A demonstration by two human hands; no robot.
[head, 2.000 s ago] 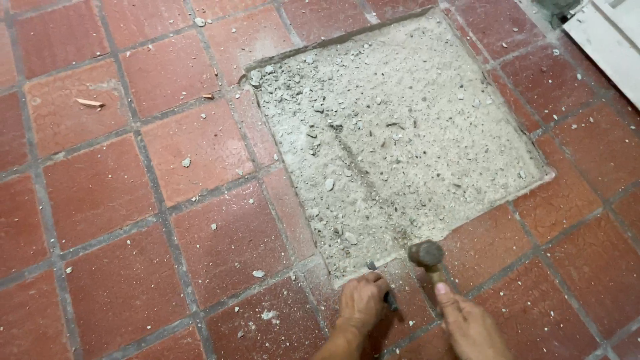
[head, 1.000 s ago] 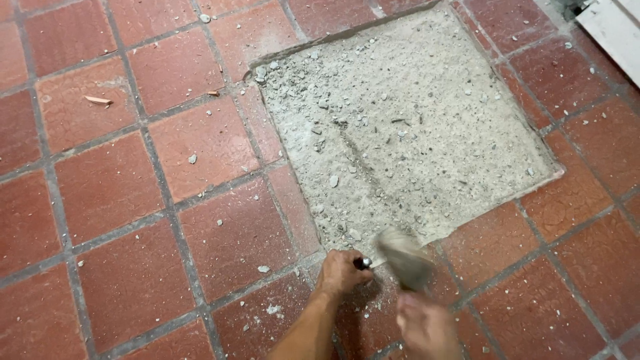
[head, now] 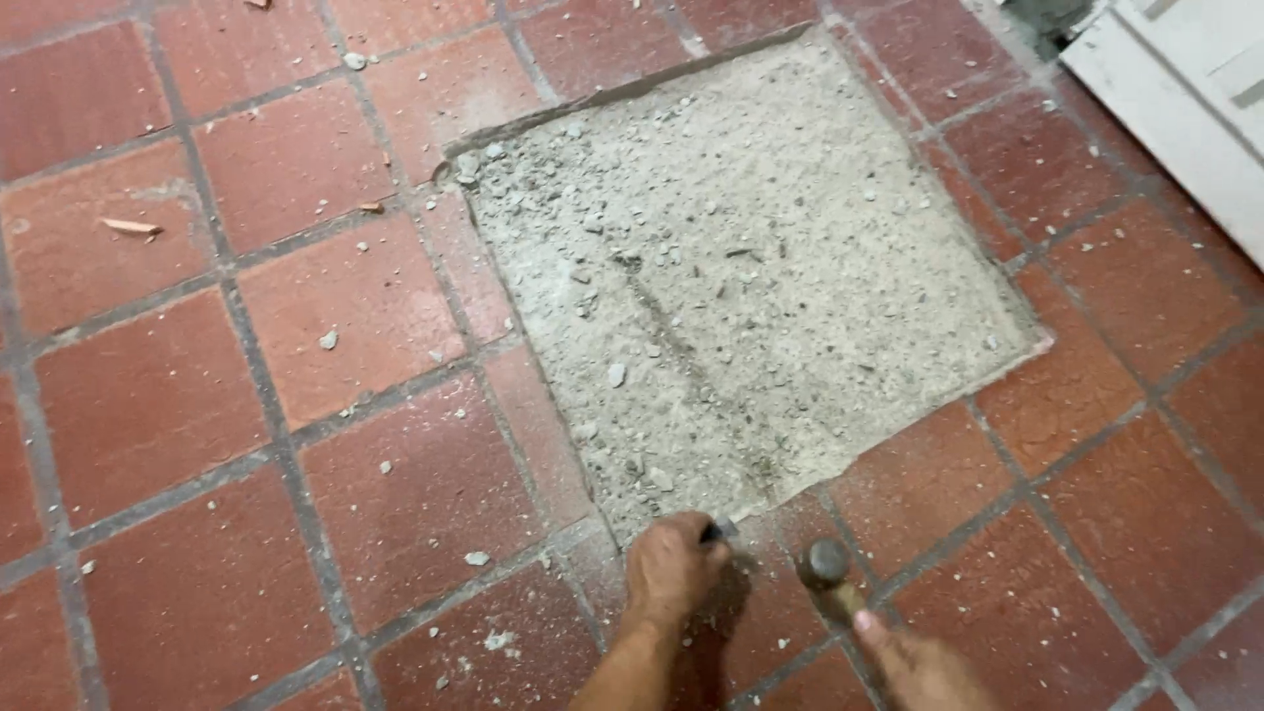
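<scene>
My left hand (head: 676,568) is closed around a dark metal chisel (head: 719,530) at the near edge of a square recess (head: 790,267) in the tiled floor. The recess bares rough grey mortar with loose crumbs and a dark groove down its left part. To the right, my right hand (head: 913,662) grips the wooden handle of a hammer (head: 828,568). The hammer's metal head is over the red tiles, a little apart from the chisel. My fingers hide most of the chisel, and its exact contact with the edge cannot be seen.
Red clay tiles (head: 148,395) with grey grout surround the recess. Mortar crumbs and a tile shard (head: 131,227) are scattered on them. A white panel (head: 1175,109) stands at the upper right, beside a rough grey patch (head: 1052,20).
The hammer, blurred close beside the chisel one second ago, is now farther to its right. My left hand still holds the chisel near the same edge.
</scene>
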